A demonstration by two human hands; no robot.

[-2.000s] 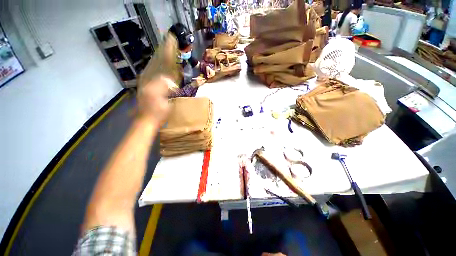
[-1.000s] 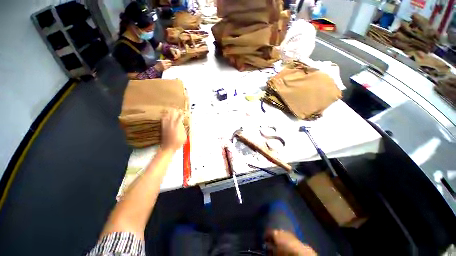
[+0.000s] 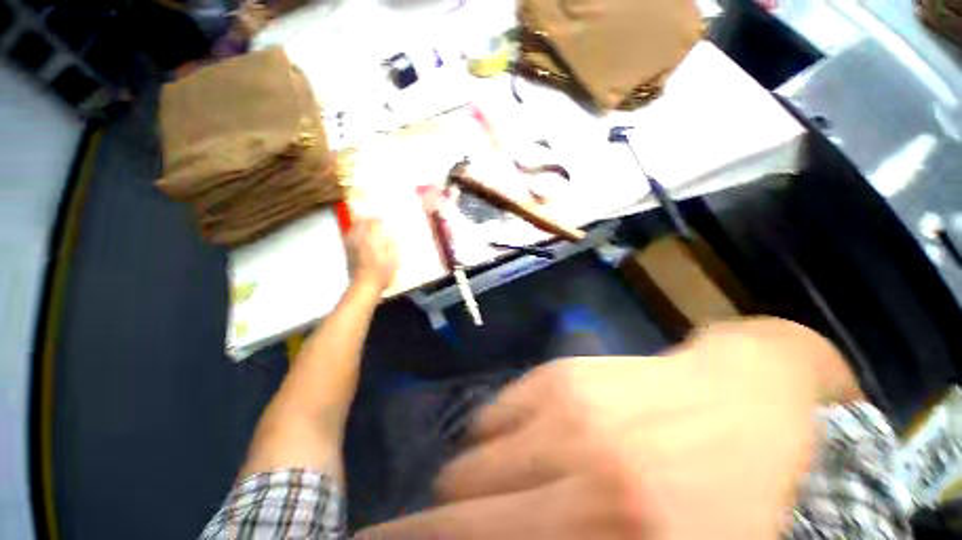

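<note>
A square stack of brown panels (image 3: 237, 132) stands at the table's left side. My left hand (image 3: 371, 251) is blurred at the table's front part, just right of the stack and over the lower end of a red tape strip (image 3: 344, 216). Its fingers are washed out, so I cannot tell whether it holds anything. My right hand (image 3: 643, 432) is large and blurred, close to the camera at the lower right, back of the hand up, fingers somewhat apart and no object visible. No panel shows over my lap.
The bar anvil (image 3: 454, 253) juts over the table edge. A wooden-handled hammer (image 3: 517, 203), tan rings (image 3: 549, 181) and a thin black tool (image 3: 520, 250) lie near it. A steel-shaft hammer (image 3: 651, 181) lies right, below another panel stack (image 3: 622, 47). A cardboard box (image 3: 686, 280) stands below.
My left hand swung down onto the stack's side, then moved off it to the table. My right hand rose from my lap towards the camera. The view has tilted down.
</note>
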